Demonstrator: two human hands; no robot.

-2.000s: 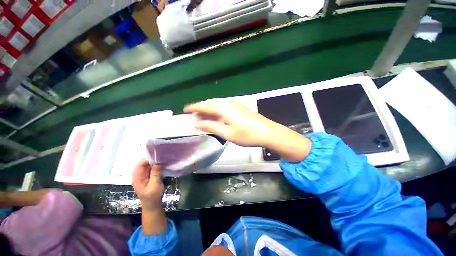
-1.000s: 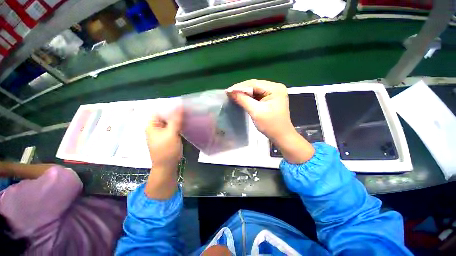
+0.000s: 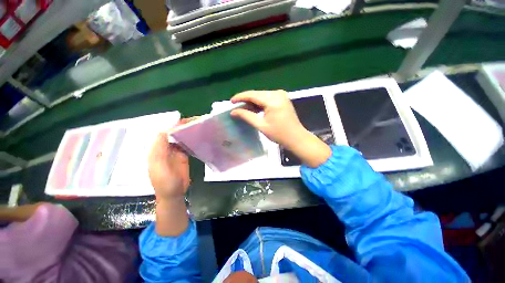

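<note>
A tablet in a whitish, translucent bag is held tilted above the left part of a long white tray. Its pink-blue patterned face shows pale through the bag. My left hand grips its left edge. My right hand pinches its upper right edge between thumb and fingers. Two black tablets lie in the tray to the right: one in the middle pocket, partly behind my right wrist, and one in the right pocket. The left pocket is mostly hidden by the held tablet.
A second white tray at left shows two pastel panels. Flat white bags lie right of the tray. Behind the bench runs a green belt with a grey post. Stacked trays stand beyond it. A person's mauve sleeve is at lower left.
Two seconds ago my right hand was open above the tablet; now it grips the upper right edge. The bag lies flatter over the tablet, and my left hand has moved higher on its left side.
</note>
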